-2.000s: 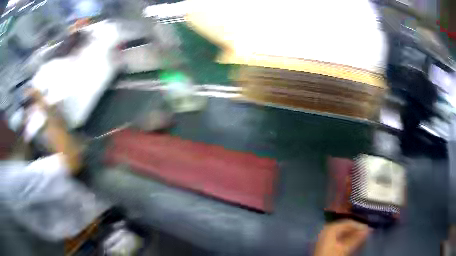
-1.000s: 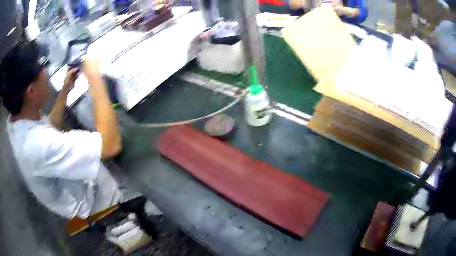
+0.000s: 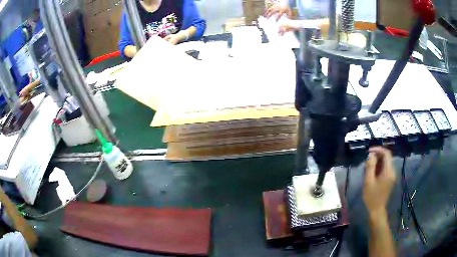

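The black hand press (image 3: 328, 105) stands at right of centre, its lever (image 3: 398, 65) with a red ball knob slanting up to the right. Its cream pad (image 3: 316, 195) sits over a lamp (image 3: 313, 219) with a patterned face, on the reddish-brown fixture (image 3: 276, 213). My right hand (image 3: 379, 175) is right of the press, fingers curled, just in front of the row of black-framed lamps (image 3: 403, 123). Whether it holds anything cannot be made out. My left hand is not in view.
A reddish-brown board (image 3: 140, 228) lies left of the press. Behind it are a round disc (image 3: 96, 190), a green-nozzled bottle (image 3: 118, 161) and stacked cardboard (image 3: 230, 133). Lamp cables (image 3: 405, 201) trail at right. People sit opposite; an arm shows at lower left.
The view has swung right, bringing the whole press and the lamp row into sight. The worker at left is now mostly out of view. My right hand now shows right of the press.
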